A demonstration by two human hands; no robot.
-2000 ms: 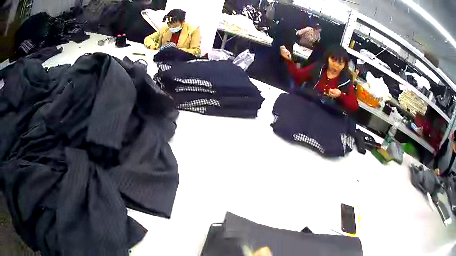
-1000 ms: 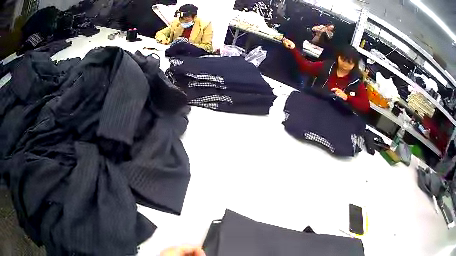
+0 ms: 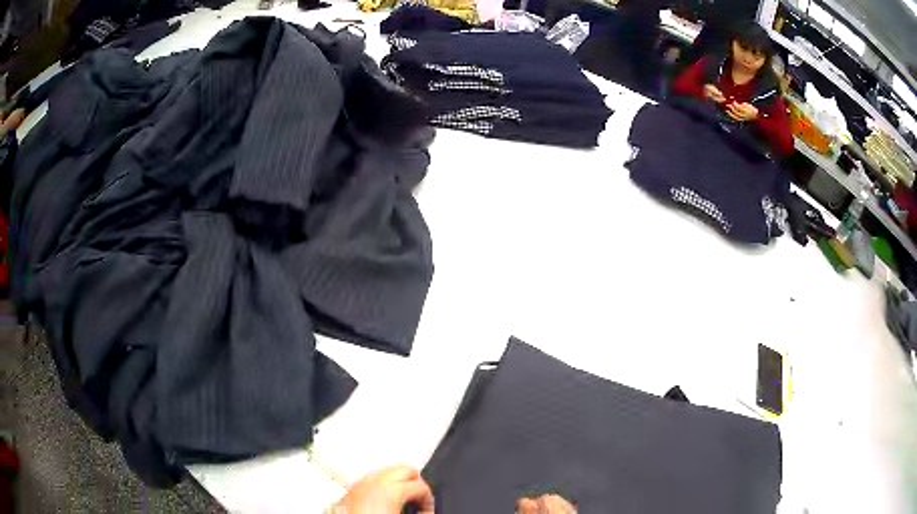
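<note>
A dark folded garment (image 3: 623,437) lies flat on the white table (image 3: 523,241) at the bottom centre, with a small thin loop at its upper left corner. My left hand (image 3: 387,492) is at the garment's lower left edge, fingers bent, cut off by the bottom of the picture. My right hand (image 3: 546,504) shows only as fingertips over the garment at the bottom edge. Whether either hand grips the cloth cannot be told.
A large heap of dark striped garments (image 3: 201,251) fills the left. A phone (image 3: 771,378) lies right. Stacked navy tops (image 3: 523,85) and another navy top (image 3: 704,171) lie at the far side, where a person (image 3: 744,95) sits. Speckled floor shows lower left.
The view has tilted down, showing more of the folded garment. My left hand has come to the garment's left edge, and my right fingertips are in view, unlike one second ago.
</note>
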